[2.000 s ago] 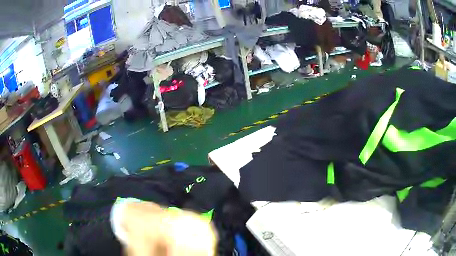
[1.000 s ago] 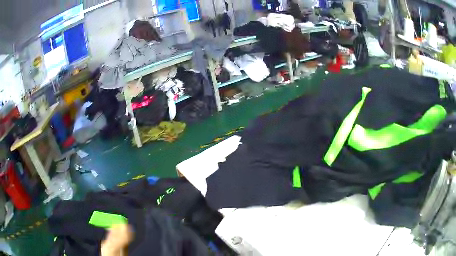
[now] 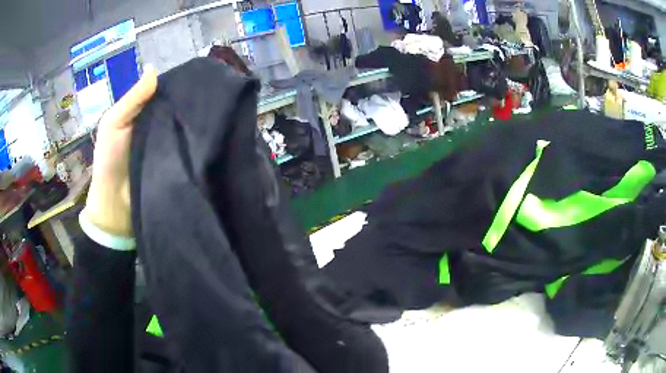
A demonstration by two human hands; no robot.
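Note:
My left hand (image 3: 115, 164) is raised at the left, its fingers closed on the top edge of a black garment (image 3: 212, 167). The garment hangs in folds below the hand, its lower end cut off by the frame. Small bright green bits show near its lower folds. A pile of black garments with bright green panels (image 3: 569, 207) lies on the white machine table (image 3: 467, 335). My right hand is not in view.
Part of the sewing machine (image 3: 639, 306) stands at the right edge. Beyond the green floor (image 3: 350, 193) are shelves loaded with cloth (image 3: 409, 69). A red object (image 3: 33, 277) stands on the floor at far left.
My left hand has risen from low at the left, lifting a black garment up in front of the shelves. The pile with green panels on the table looks unchanged.

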